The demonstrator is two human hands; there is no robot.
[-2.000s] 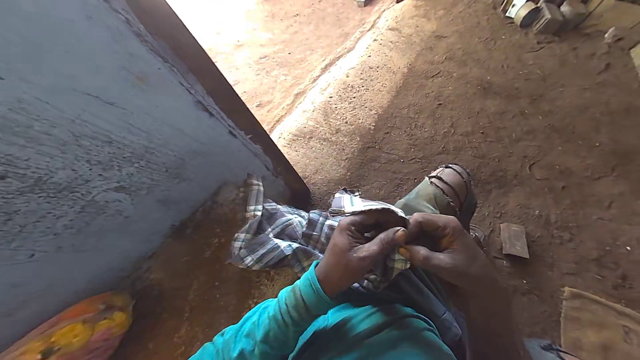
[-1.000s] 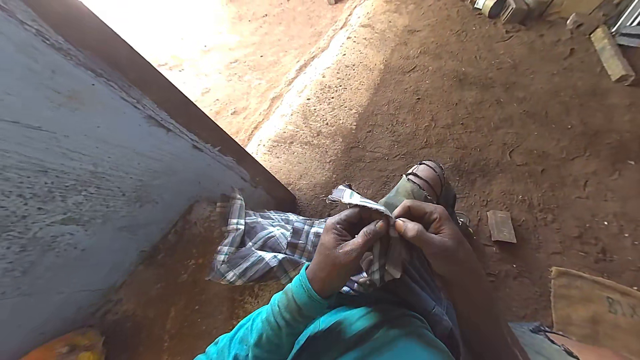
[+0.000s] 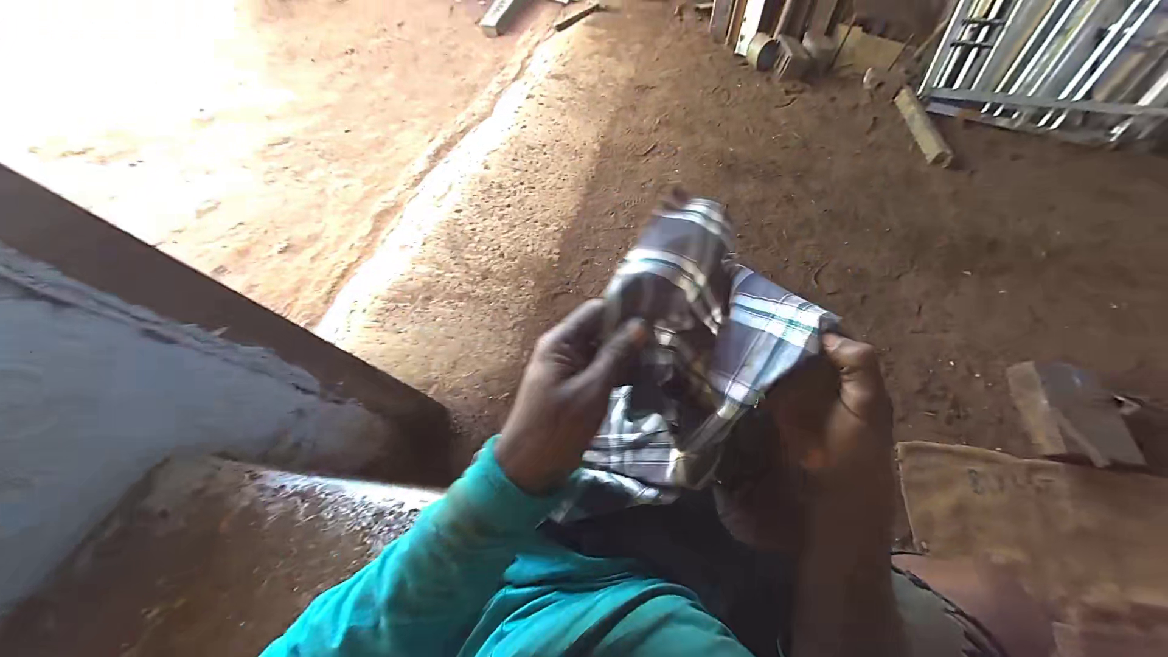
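Plaid cloth (image 3: 771,333) in grey, white and green is raised and spread between my two hands above my lap. On its left side my left hand (image 3: 575,388) pinches the fabric between thumb and fingers, below a teal sleeve. At the right, my right hand (image 3: 844,392) grips an upper corner of the cloth, thumb on top; its other fingers are in shadow and hard to make out. The fabric's lower folds hang over my lap, and motion blurs its raised upper part.
A grey wall (image 3: 164,401) with a brown edge stands at the left. A burlap sack (image 3: 985,511) and a flat board (image 3: 1086,415) lie at the lower right. Farther off are a wooden block (image 3: 923,128) and a metal grille (image 3: 1049,68) on the brown earth floor.
The plaid cloth has come up from beside the wall and now spreads between my hands, which have moved farther apart. Earlier they were close together, pinching fabric. The view has shifted.
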